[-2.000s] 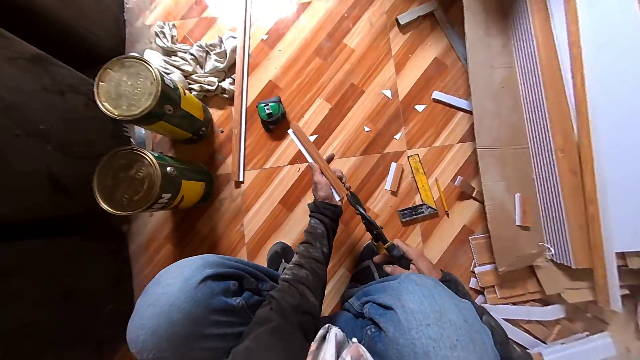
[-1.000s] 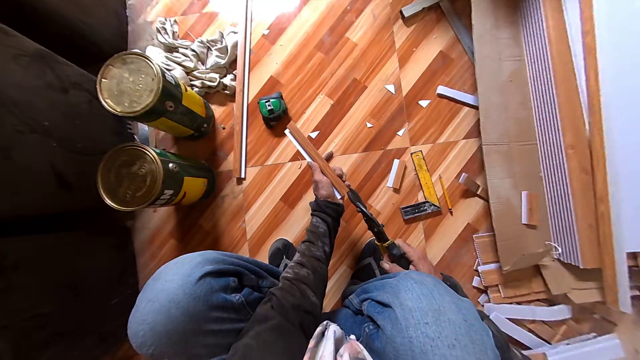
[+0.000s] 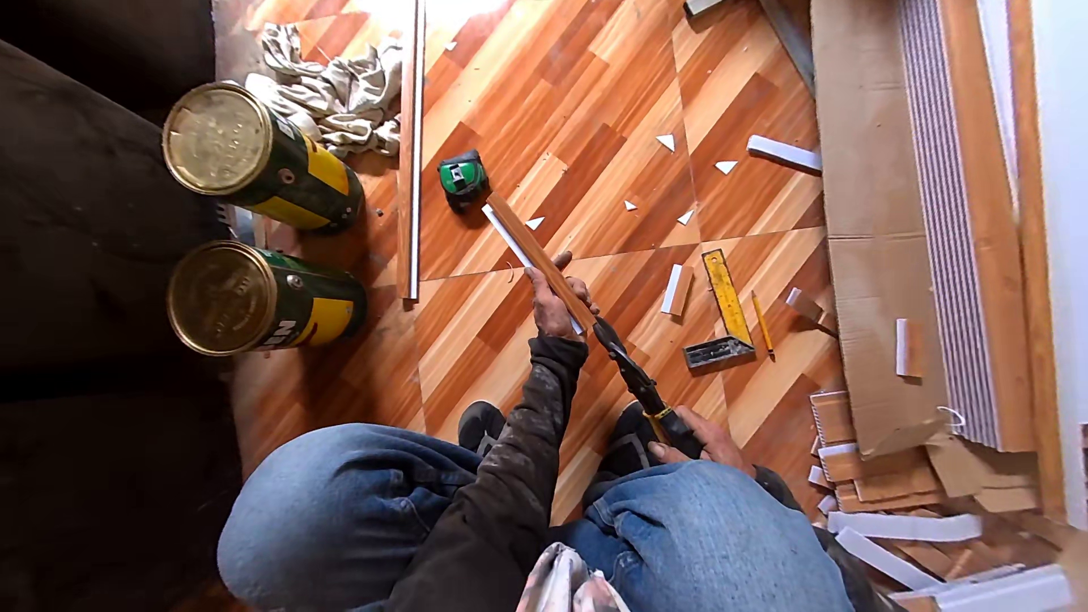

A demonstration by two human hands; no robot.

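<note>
My left hand (image 3: pixel 557 302) is closed around a wood-look trim strip (image 3: pixel 531 242) with a white edge, which slants up and left over the floor. My right hand (image 3: pixel 710 442) grips the handle of a dark hand tool (image 3: pixel 633 374), probably cutting snips, whose head meets the strip's lower end. Just beyond the strip's upper tip lies a green and black tape measure (image 3: pixel 463 178). To the right are a try square (image 3: pixel 727 302) with a yellow blade, a yellow pencil (image 3: pixel 762 323) and a short trim offcut (image 3: pixel 677 290).
Two metal cans (image 3: pixel 223 297) stand at the left, beside a crumpled cloth (image 3: pixel 340 93). A long trim strip (image 3: pixel 410 170) lies near them. Small white triangular scraps (image 3: pixel 665 143) dot the floor. Cardboard (image 3: pixel 875 212), long panels (image 3: pixel 977 221) and a pile of offcuts (image 3: pixel 901 527) occupy the right.
</note>
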